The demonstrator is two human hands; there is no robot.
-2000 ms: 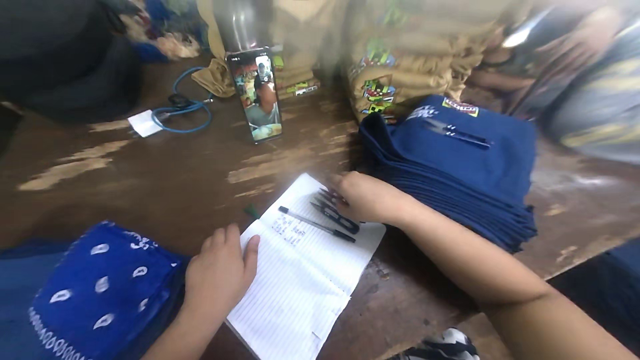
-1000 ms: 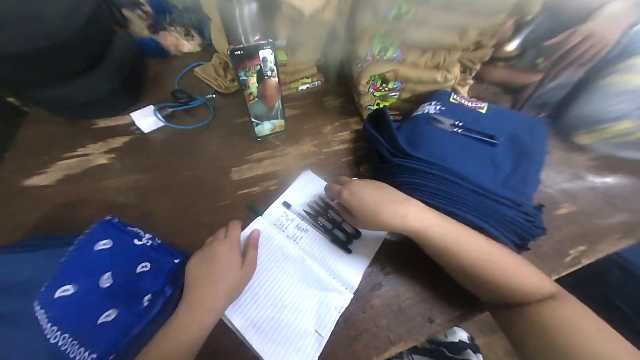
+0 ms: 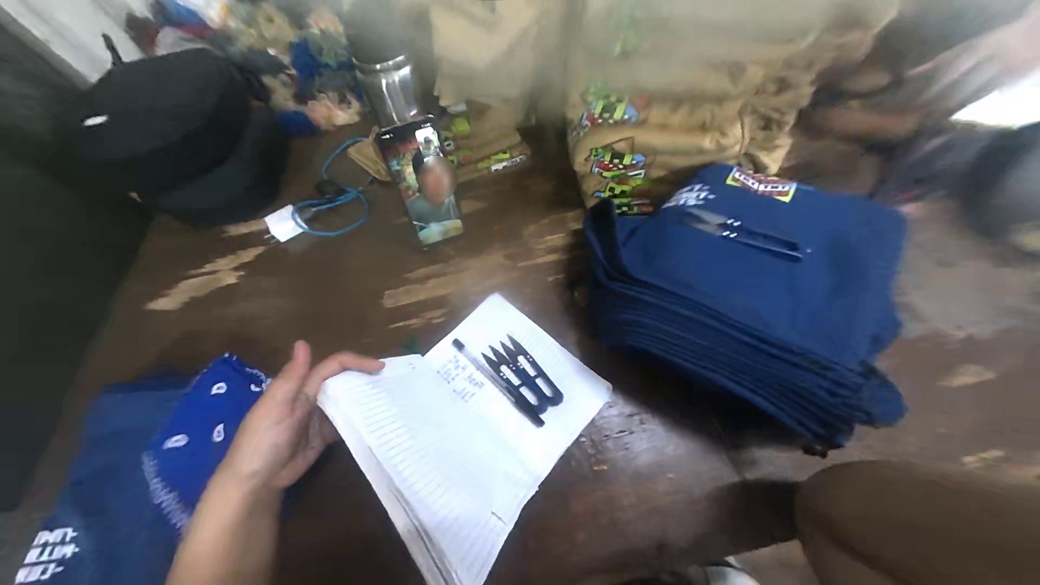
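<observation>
My left hand [image 3: 284, 422] is at the left edge of a lined paper notebook [image 3: 455, 463], thumb and forefinger spread, with the other fingers partly hidden by the lifted pages. On the right-hand page lie a black pen [image 3: 497, 382] and, beside it, a pair of black thread snips [image 3: 540, 374] with another pair [image 3: 512, 382]. The page bears handwriting. My right hand is out of view; only a dark, blurred part of an arm shows at the lower right. A blue bandana [image 3: 207, 439] lies on dark blue cloth [image 3: 122, 455], left of my left hand.
A stack of folded navy fabric [image 3: 772, 301] with thread snips [image 3: 743, 233] on top stands at right. Behind are tan printed garments [image 3: 674, 122], a propped phone [image 3: 422, 183], a blue cable [image 3: 333, 215] with a white plug, and a black cap [image 3: 179, 130]. A person's blurred arm shows at upper right.
My right hand has left the snips on the page and gone out of view. My left hand, earlier resting flat on the notebook's left edge, is now turned with the pages lifted there.
</observation>
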